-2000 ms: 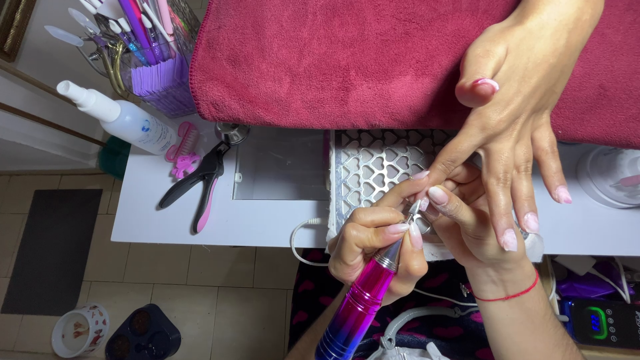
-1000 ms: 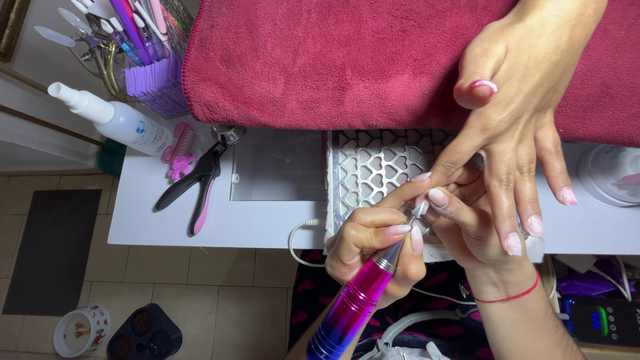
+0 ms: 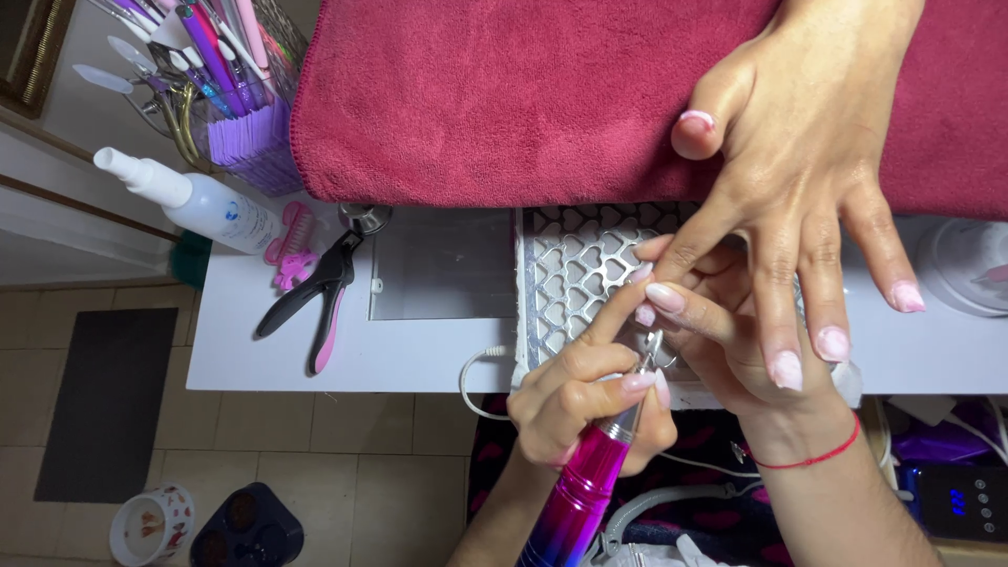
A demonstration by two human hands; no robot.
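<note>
My left hand (image 3: 598, 394) grips a pink-to-blue electric nail drill (image 3: 587, 484). Its metal bit (image 3: 653, 345) points up beside the other person's index fingertip (image 3: 645, 315), with a small gap between them. One of my left fingers reaches up near that finger. My right hand (image 3: 732, 346), with a red string at the wrist, holds the index finger between thumb and fingers, palm partly hidden. The other person's hand (image 3: 811, 173) extends down from the top over a dark red towel (image 3: 504, 102), its fingers spread, their nails marbled pink and white.
A dust collector with heart-shaped openings (image 3: 583, 276) lies under the hands. To the left are black-and-pink tip cutters (image 3: 323, 291), a pink nail brush (image 3: 295, 232), a spray bottle (image 3: 220, 213) and a holder with brushes (image 3: 256, 150). A drill control unit (image 3: 957, 500) sits at lower right.
The drill bit has moved down and away from the fingertip, and a finger of my left hand has straightened upward. My right hand keeps hold of the other person's finger.
</note>
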